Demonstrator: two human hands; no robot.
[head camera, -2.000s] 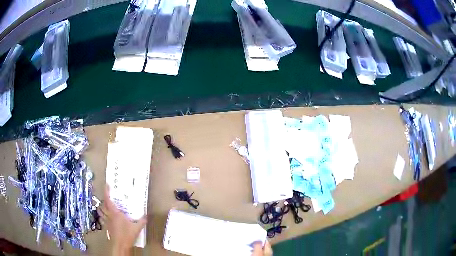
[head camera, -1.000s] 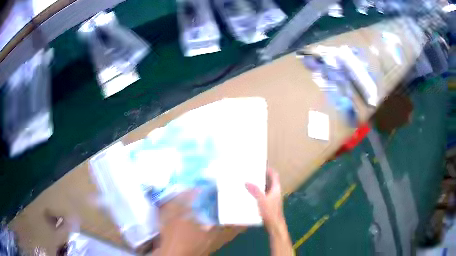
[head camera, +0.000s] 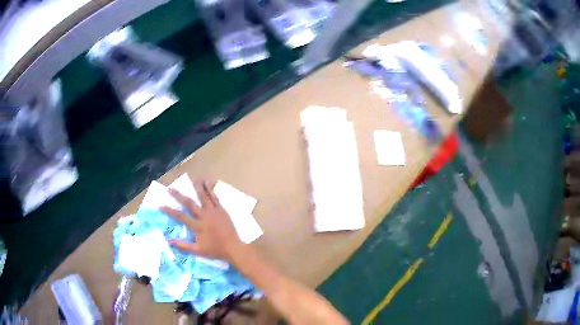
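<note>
My right hand (head camera: 207, 222) lies palm down, fingers spread, on a loose heap of light blue and white leaflets (head camera: 184, 279) at the lower left of the bench. The forearm comes in from the bottom edge. It grips nothing that I can see. My left hand is out of the picture. A long white box (head camera: 334, 168) lies flat on the bench to the right of the heap. Black coiled cables (head camera: 235, 309) show partly below the leaflets. A pale tray or box (head camera: 76, 301), cut off by the bottom edge, lies at the lower left.
A small white card (head camera: 389, 148) lies right of the box. Blurred slim bagged items (head camera: 400, 95) lie farther along the brown bench (head camera: 267, 146). Clear-sleeved packs (head camera: 137, 76) sit on the dark green belt. A red item (head camera: 439, 162) is at the bench edge, above the green floor.
My right hand has let go of the white box and moved left onto the leaflets. My left hand has left the picture. The long white piece beside the heap is gone from there.
</note>
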